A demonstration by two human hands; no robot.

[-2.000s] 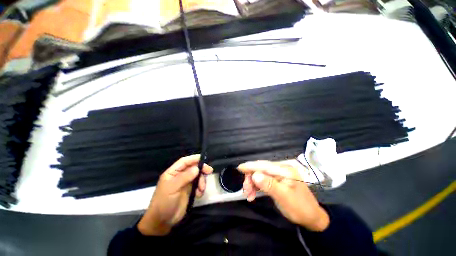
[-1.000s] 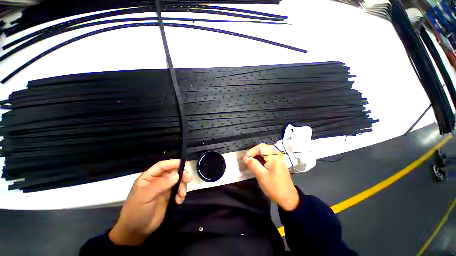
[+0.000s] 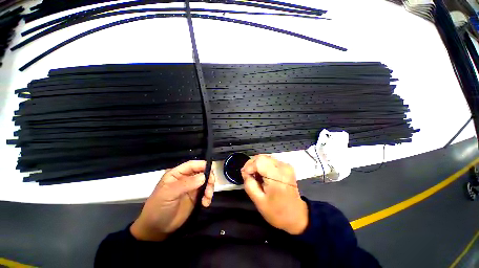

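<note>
My left hand (image 3: 176, 196) holds a narrow black strap (image 3: 205, 112) between thumb and fingers. The strap stands up from the hand and crosses over the strap pile (image 3: 131, 112). My right hand (image 3: 273, 191) is pinched on a very thin dark applicator (image 3: 281, 181), whose tail sticks out to the right. Its tip is hidden at the fingers. The fingertips are at the right rim of the round paint pot (image 3: 231, 168), which is black inside and stands at the table edge between the hands.
A crumpled white rag (image 3: 334, 157) with dark thin lines lies right of the pot. Separate curved black straps (image 3: 273, 27) lie beyond the pile. A black bundle (image 3: 456, 57) hangs at the far right. The white table (image 3: 367, 31) ends before a grey floor with yellow lines.
My right hand has moved left to the pot from beside it. The view has shifted, so the pile and pot sit further right than one second ago. My left hand still holds the strap.
</note>
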